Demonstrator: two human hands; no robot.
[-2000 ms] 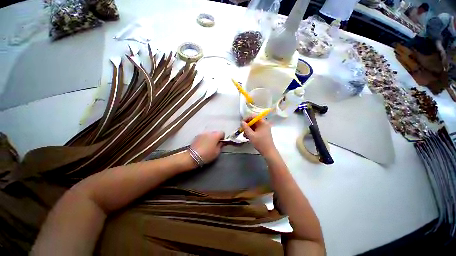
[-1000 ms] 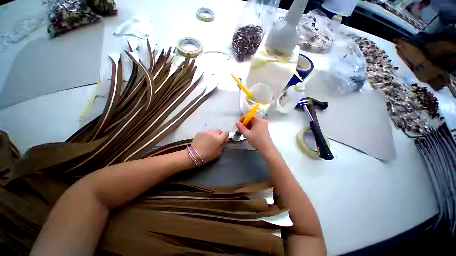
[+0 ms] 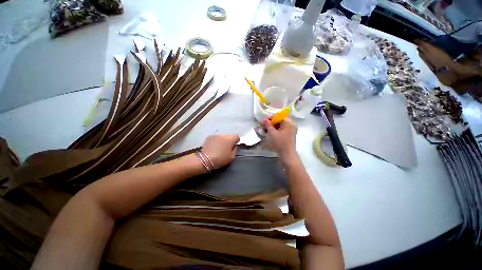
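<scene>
My left hand [image 3: 220, 151] is closed on a brown strap [image 3: 182, 155] whose whitish tip [image 3: 250, 137] sticks out to the right of the fingers. My right hand [image 3: 281, 134] holds the yellow-handled glue brush [image 3: 281, 115] just right of the tip; its bristles are too blurred to tell whether they touch. The glue pot [image 3: 274, 100] stands just beyond, with a second yellow brush [image 3: 255, 89] leaning in it. A dark grey board [image 3: 238, 176] lies under the hands. A fan of brown straps [image 3: 153, 113] lies beyond my left forearm.
More brown straps [image 3: 211, 240] lie under my forearms. A hammer [image 3: 333, 134] rests across a tape roll [image 3: 323, 149] right of the pot. A large glue bottle [image 3: 288, 68], a blue-rimmed roll [image 3: 320, 71] and bags of small pieces [image 3: 260, 42] stand behind. Dark cords [image 3: 465, 179] lie far right.
My right hand with the brush has moved a little right and away from the strap tip, after lower strokes near it. The whitish tip now shows more fully. My left hand stays nearly in place.
</scene>
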